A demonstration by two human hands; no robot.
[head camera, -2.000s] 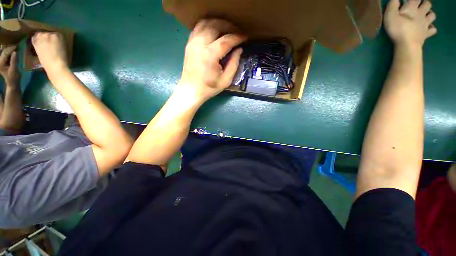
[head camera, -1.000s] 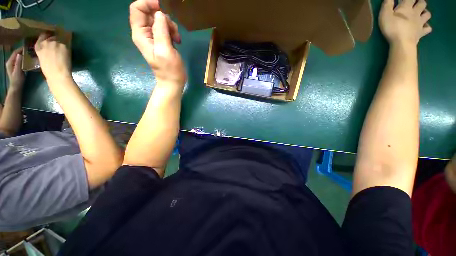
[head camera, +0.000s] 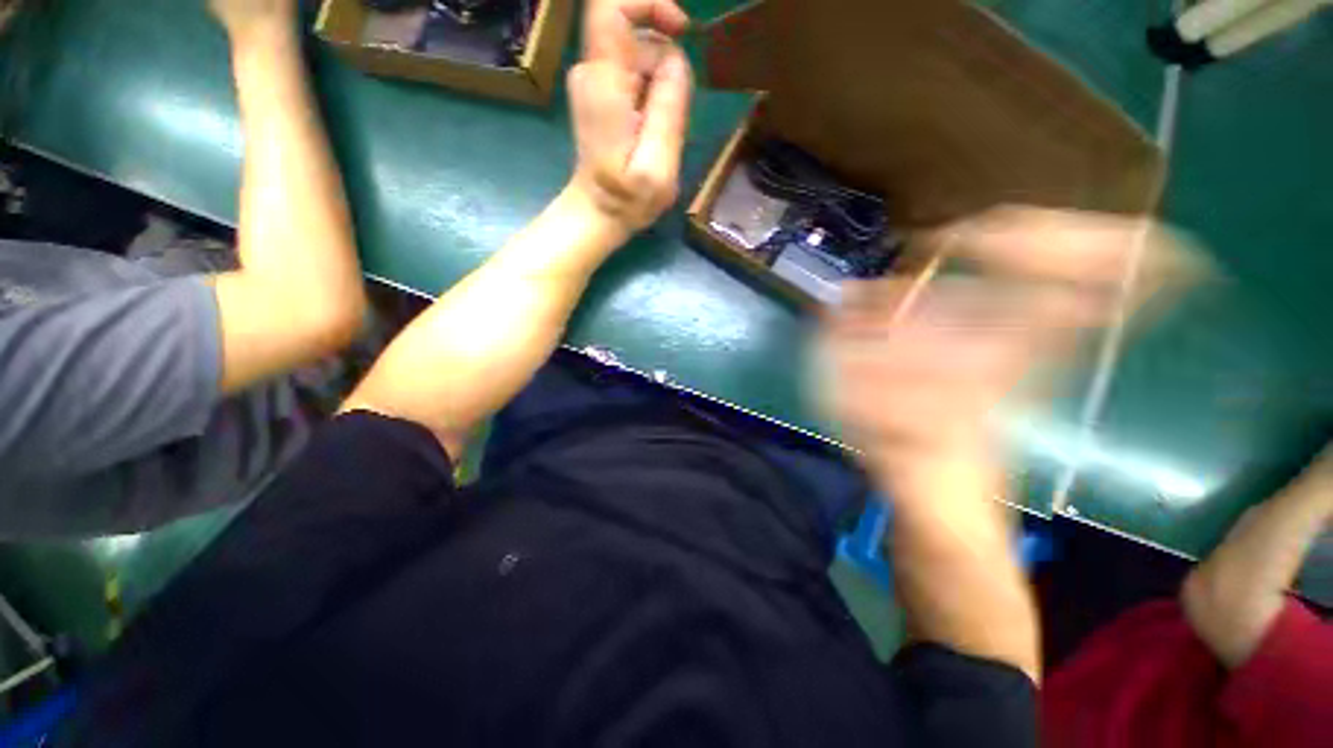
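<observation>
An open mailer box (head camera: pixel 719 178) stands on the bench, turned at an angle, its wide brown lid (head camera: pixel 950 110) raised behind it. Inside lie a coiled black cable (head camera: pixel 797 173), a clear plastic bag (head camera: pixel 749 215) at the left and a grey-silver block (head camera: pixel 809 275) at the front. My left hand (head camera: pixel 632 114) is left of the box, fingers curled, fingertips by the lid's left corner; I cannot tell if they touch it. My right hand (head camera: pixel 972 329) is strongly blurred at the box's right end and hides that end; its grip cannot be told.
Another open mailer box (head camera: pixel 439 66) with dark contents is at the upper left, by the arm (head camera: pixel 285 161) of a person in grey. A person in red (head camera: pixel 1170 680) is at the lower right. Cream poles with black feet (head camera: pixel 1181 44) lie at the upper right. A pale seam (head camera: pixel 1099 383) crosses the green mat.
The view has swung to the right. The box now stands turned and lies nearer my right hand, which has come from the far right to its right end. My left hand is closer to the lid.
</observation>
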